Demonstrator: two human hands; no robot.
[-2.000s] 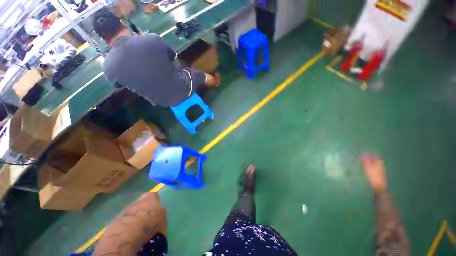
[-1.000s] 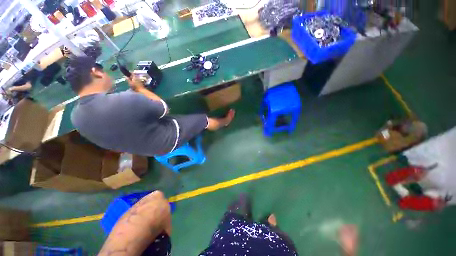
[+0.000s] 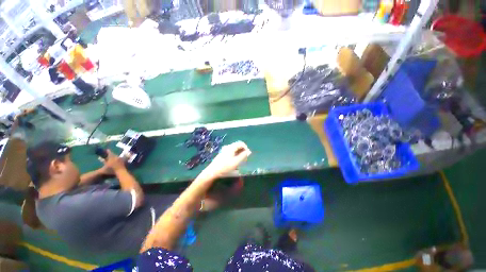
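My left hand [image 3: 233, 158] is stretched out over the front part of the green-topped bench [image 3: 277, 146]. Its fingers look curled, and blur hides whether they hold anything. A heap of small dark parts with leads [image 3: 198, 146] lies on the bench just left of my left hand, partly beside the wrist. A blue bin [image 3: 337, 146] full of tangled silvery rings [image 3: 373, 141] stands at the right end of the bench. My right hand is not in view.
A seated person [image 3: 88, 212] works at the left with a white-and-black block [image 3: 136, 147] on the bench. A blue stool [image 3: 302, 203] stands below the bench edge. Dark bundled parts [image 3: 320, 87] and a slanting pole [image 3: 399, 50] are behind the bin.
The view has swung to the bench, which is now nearer. My left hand has come into view over it. My right hand, seen blurred at the lower right before, has left the picture.
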